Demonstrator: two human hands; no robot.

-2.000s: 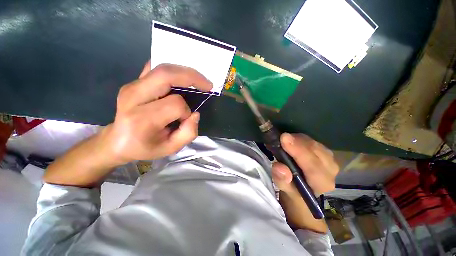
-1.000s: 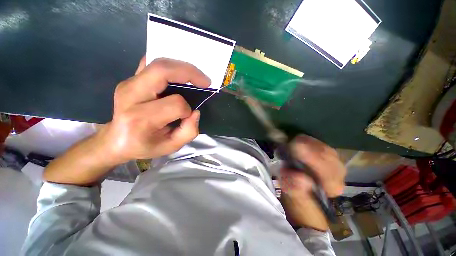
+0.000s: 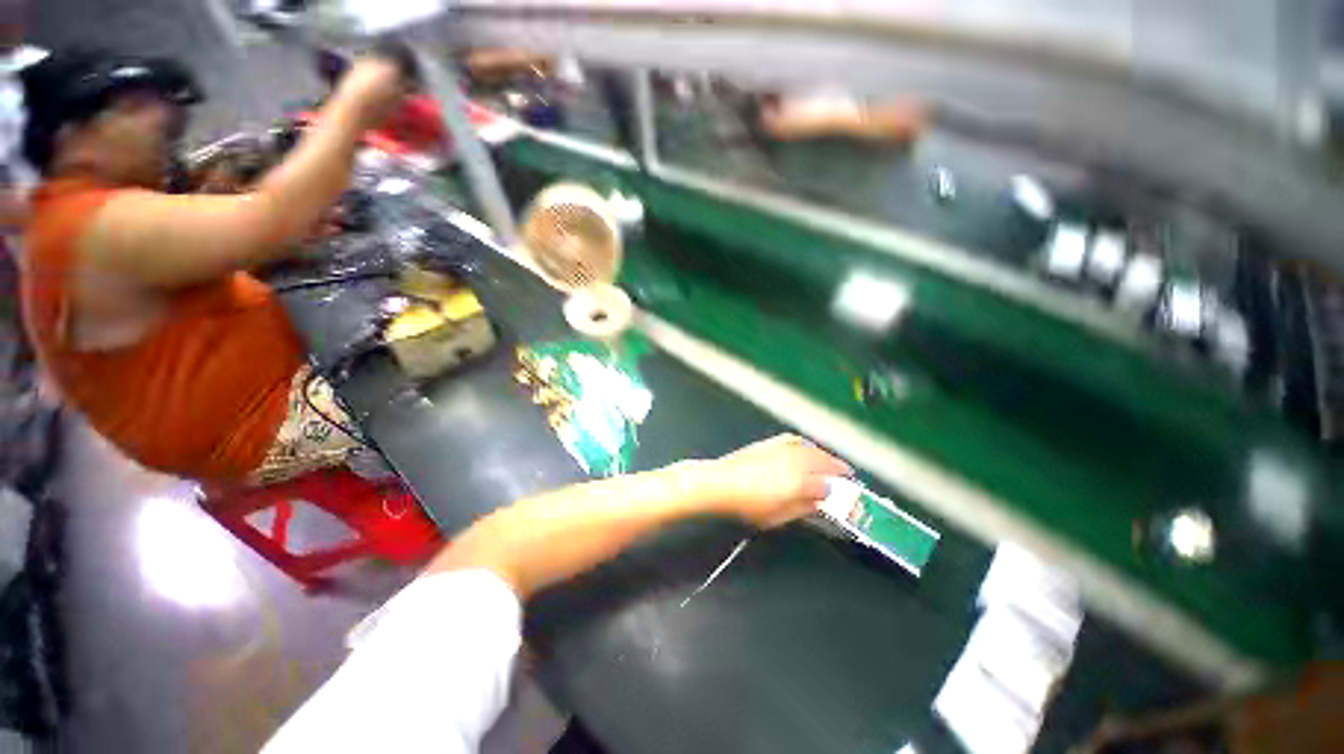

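Observation:
My left hand (image 3: 784, 480) reaches across the dark bench and holds a joined LCD module and circuit board (image 3: 893, 533) by its white end. The green board half points away to the right. A thin strand of solder wire (image 3: 716, 572) hangs below the hand over the mat. My right hand and the soldering iron are not in view. White LCD modules (image 3: 1014, 648) lie overlapping at the lower right.
A green conveyor belt (image 3: 752, 302) runs behind the bench (image 3: 693, 648), with blurred white pieces on it. A loose heap of green boards (image 3: 593, 413), a white ring (image 3: 597, 311), a round beige fan (image 3: 572, 236) and a yellow box (image 3: 438, 332) stand left. A person in orange (image 3: 148, 324) sits far left.
The view has swung up and left. My left hand has moved outward with the joined module and board. My right hand and the soldering iron have left the picture.

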